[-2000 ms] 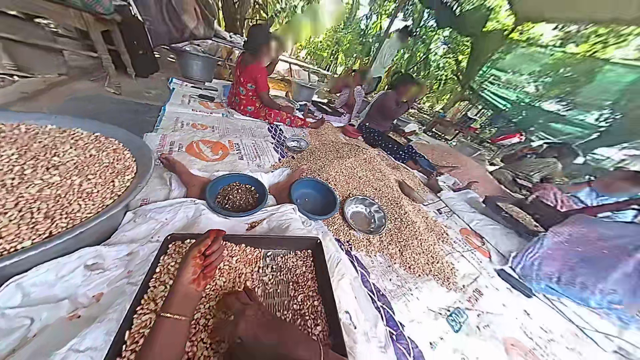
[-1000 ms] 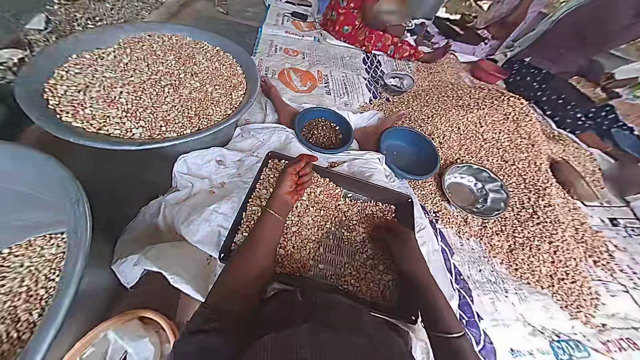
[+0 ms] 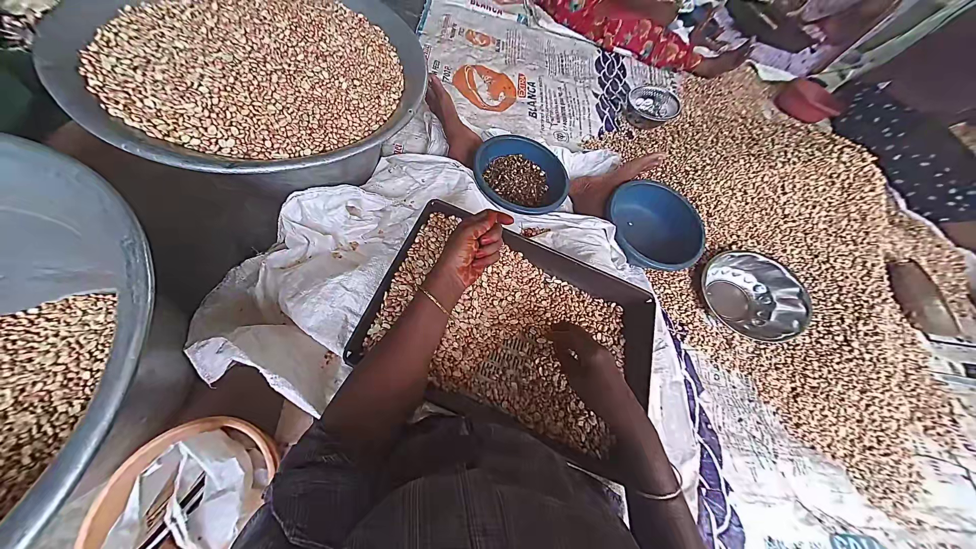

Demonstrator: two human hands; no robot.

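A black rectangular tray (image 3: 640, 343) of pale, reddish-edged nuts or seeds lies in front of me, with part of its slotted base showing. My left hand (image 3: 476, 248) is raised over the tray's far left part, fingers curled, stained reddish; whether something is inside them is hidden. At the nuts on the right side of the tray is my right hand (image 3: 583, 354), fingers bent down; its grasp cannot be made out. Just beyond the tray stand a blue bowl (image 3: 522, 174) with dark bits in it and another blue bowl (image 3: 657, 225) with nothing visible inside.
Large metal basins (image 3: 328, 156) of nuts stand at the left. A heap of nuts (image 3: 801, 229) covers printed sacks at the right, with a steel bowl (image 3: 756, 296) at its edge. An orange-rimmed container (image 3: 114, 488) is at lower left. Other people's legs and arms are near the far side.
The view has swung down and to the left since two seconds ago. My right hand has moved toward the tray's right side from its middle; my left hand stays raised over the tray.
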